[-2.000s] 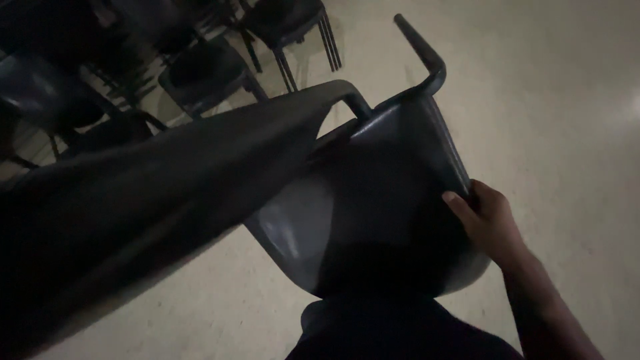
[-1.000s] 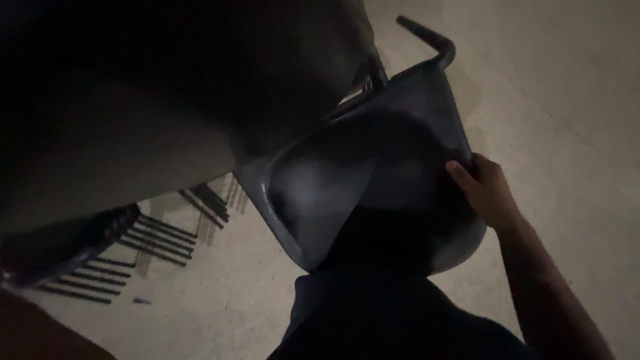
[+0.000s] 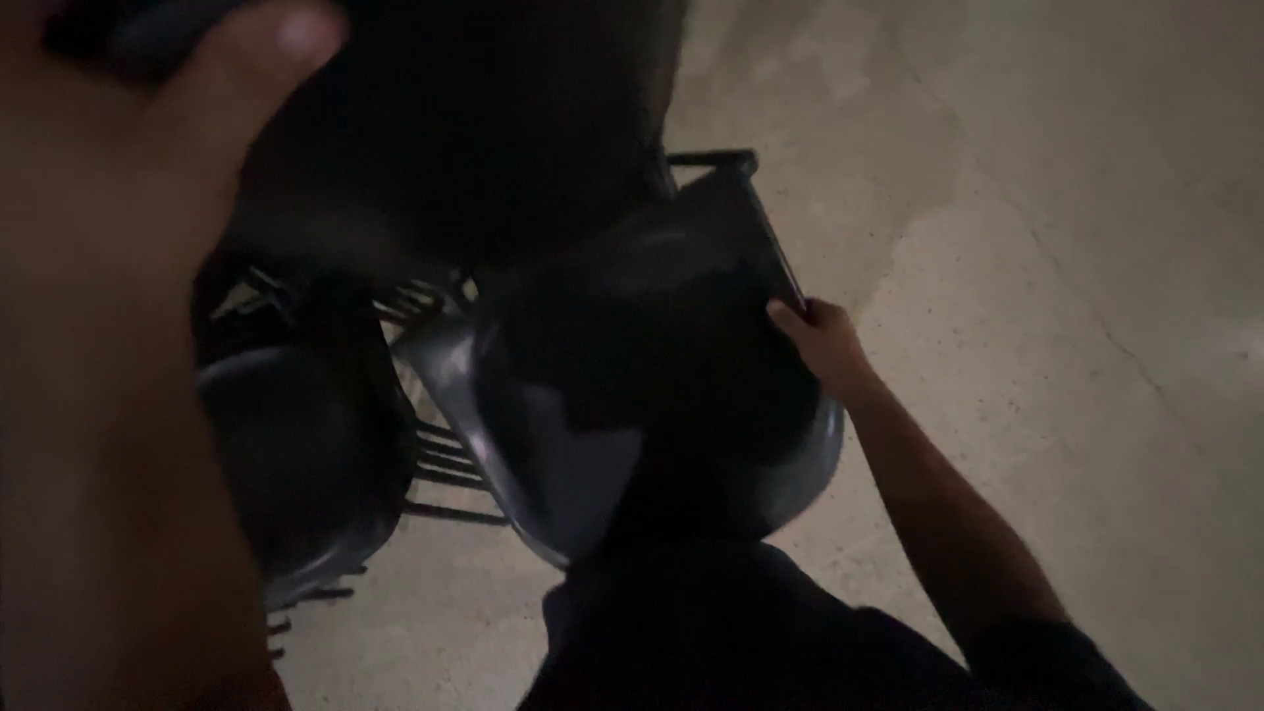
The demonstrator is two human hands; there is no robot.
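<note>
A black chair with a smooth seat (image 3: 632, 395) is held against the front of my body. My right hand (image 3: 825, 341) grips the right edge of that seat, thumb on top. The chair's dark backrest (image 3: 474, 128) rises at the upper middle, close to the camera. At the upper left, large and near, is my left hand (image 3: 227, 89), beside a dark edge at the top of the frame. Its thumb shows, but its other fingers are hidden or too dark, so its grip is unclear.
Stacked black chairs (image 3: 306, 444) stand just left of the held chair, their several metal legs (image 3: 444, 459) showing between the seats. A pale, cracked floor (image 3: 1037, 346) spreads along the right side.
My left hand has come into view at the upper left. The held chair now overlaps the stacked chairs on the left. My right hand keeps its hold on the seat edge.
</note>
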